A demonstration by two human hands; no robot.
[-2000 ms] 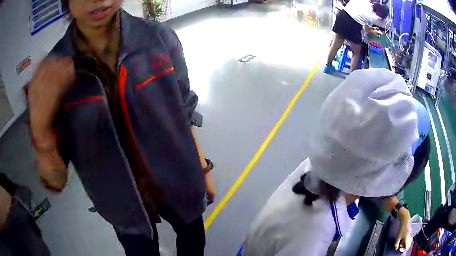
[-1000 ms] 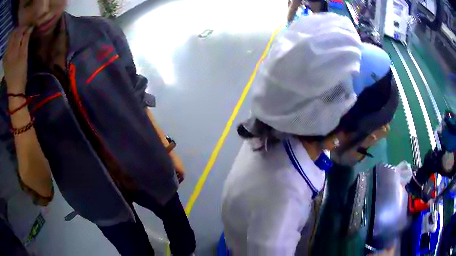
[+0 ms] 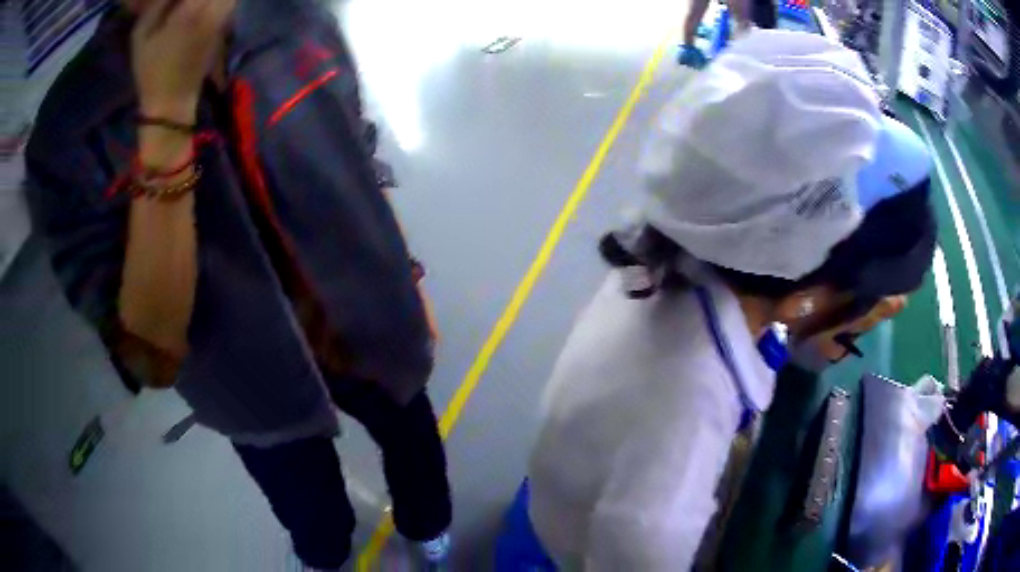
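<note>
Neither of my hands shows in the picture. Nearest in front of me, at the right, is a seated person in a white work cap (image 3: 761,156) with a light blue band and dark brim, bent over the green bench. A narrow grey metal strip (image 3: 825,458) with a row of small marks lies on the bench. Beside it is a grey, shiny flat pad (image 3: 886,469). A red holder (image 3: 948,469) stands by the dark microscope stand (image 3: 982,397) at the right edge. A small part of a hand shows at the pad's lower end; it is blurred.
A standing person in a dark jacket (image 3: 302,223) with red stripes is at the left, a hand raised to the face. A yellow line (image 3: 548,240) crosses the grey floor. The green bench (image 3: 990,212) with white stripes runs along the right. Another person is partly visible at the top.
Since the first frame the seated person has bent forward, and the strip and pad show more fully. The standing person has a hand raised to the face. The view has shifted down.
</note>
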